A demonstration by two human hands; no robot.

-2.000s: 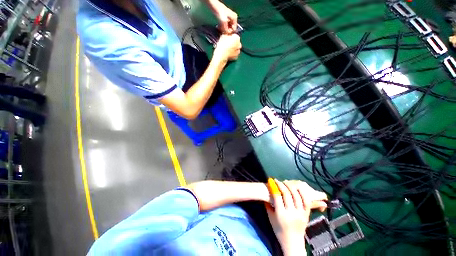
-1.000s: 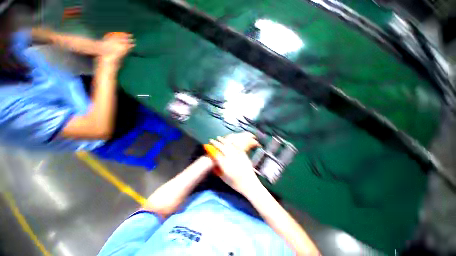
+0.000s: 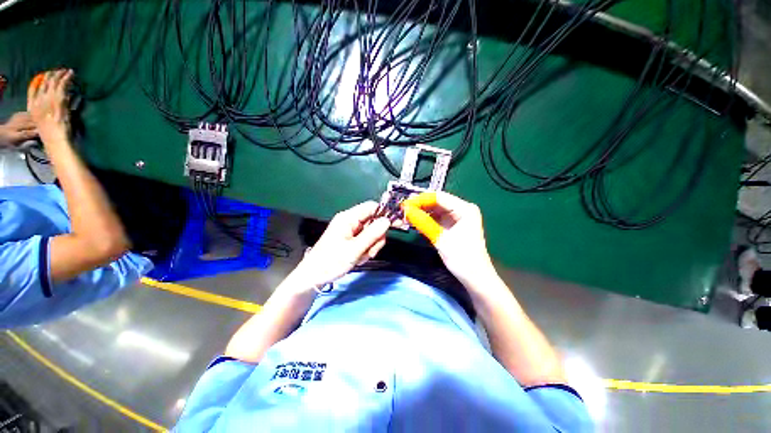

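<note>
A silver-grey fixture (image 3: pixel 425 167) lies at the table's front edge, its open rectangular frame pointing away from me and its dark slotted block nearest me. My left hand (image 3: pixel 345 243) is at the block's left side, with thumb and fingers closed on a thin dark cable end. My right hand (image 3: pixel 452 232) wears orange finger cots (image 3: pixel 423 218), and its covered fingertips touch the slotted block from the right. What lies between the right fingertips is too small to tell. Thin wires are faintly visible at the slots.
Black cables (image 3: pixel 516 152) loop over the green table (image 3: pixel 541 232). A loaded fixture (image 3: pixel 207 154) sits at left, cables trailing over the edge above a blue stool (image 3: pixel 221 241). A person in light blue (image 3: pixel 76 245) works at far left. A dark channel runs along the back.
The view has swung to the right. My hands, earlier together left of the fixture, are now apart, one on each side of its slotted block.
</note>
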